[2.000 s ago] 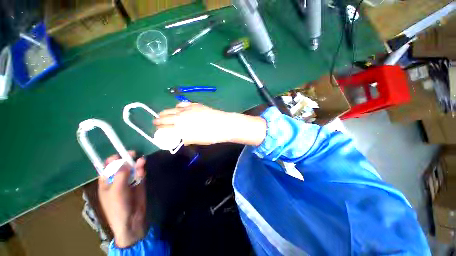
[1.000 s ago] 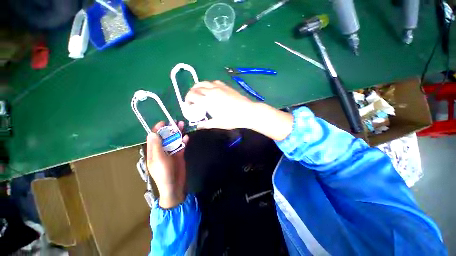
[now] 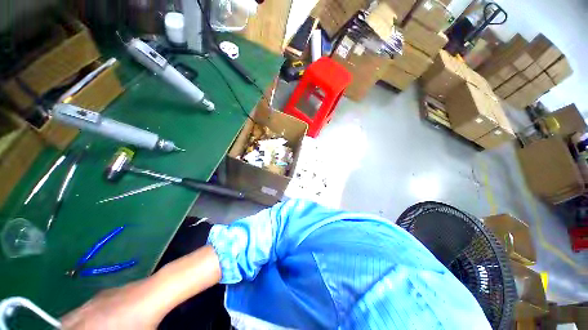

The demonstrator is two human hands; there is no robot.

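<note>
My right hand [image 3: 113, 310] is blurred at the lower left, its fingertips cut off by the bottom edge. The curved end of a white loop-shaped housing [image 3: 27, 303] shows at the bottom left corner and runs into my fingers; its base is hidden. My left hand is out of the picture. Blue-handled nippers [image 3: 103, 256] lie spread on the green bench just above my right hand.
A hammer [image 3: 174, 180], thin silver strip [image 3: 134, 193], pen-like tool [image 3: 62, 193], clear cup [image 3: 23, 238] and two grey electric screwdrivers [image 3: 113, 130] [image 3: 169, 76] lie on the bench. Beyond its edge are an open carton [image 3: 261, 184], red stool [image 3: 320, 87], black fan [image 3: 461, 251] and stacked cartons [image 3: 470, 106].
The view has swung far to the right. My left hand, its housing half and the blue tray have left the picture. My right hand and its loop now sit at the lower left edge.
</note>
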